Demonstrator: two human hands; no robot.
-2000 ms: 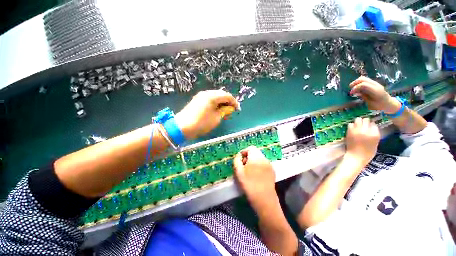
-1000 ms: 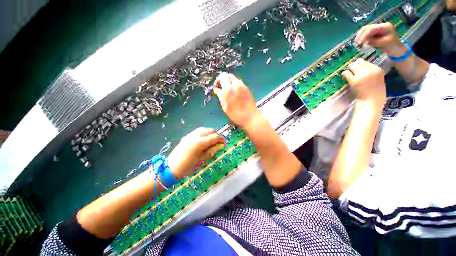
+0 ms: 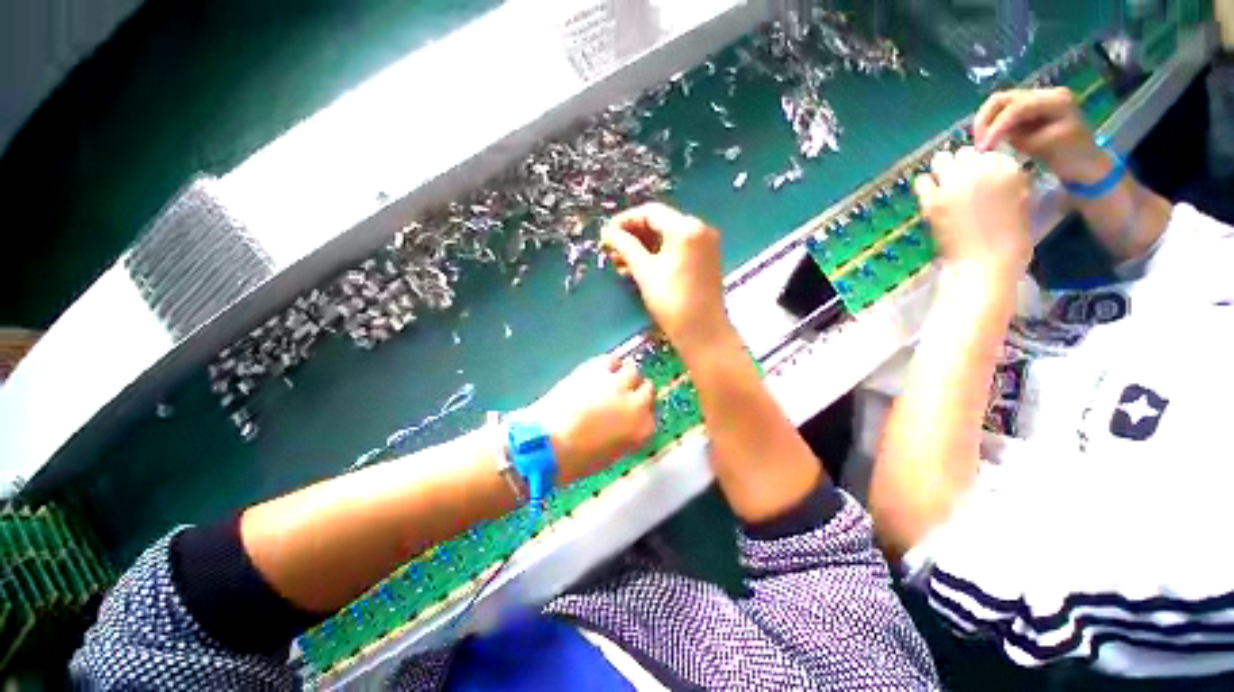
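A green PCB panel (image 3: 406,591) with pale edge strips and rows of small blue parts lies on the pale rail along the bench edge. My left hand (image 3: 605,412), with a blue wrist strap (image 3: 532,457), is over the far part of this panel; its fingertips are at the board and what they hold cannot be told. My right hand (image 3: 673,264) is raised at the near edge of the silvery component heap (image 3: 541,196), thumb and forefinger bent together; no part can be made out between them.
A neighbouring worker's two hands (image 3: 977,203) are over another panel (image 3: 866,250) further right. A dark gap (image 3: 809,287) lies between the panels. A white ledge (image 3: 338,149) with a grey ridged rectangle (image 3: 203,257) runs behind the heap. Stacked green panels (image 3: 48,568) stand at far left.
My left hand has moved right along the panel. My right hand went from the board to the heap and stays near it. The view has turned, bringing the stacked panels in.
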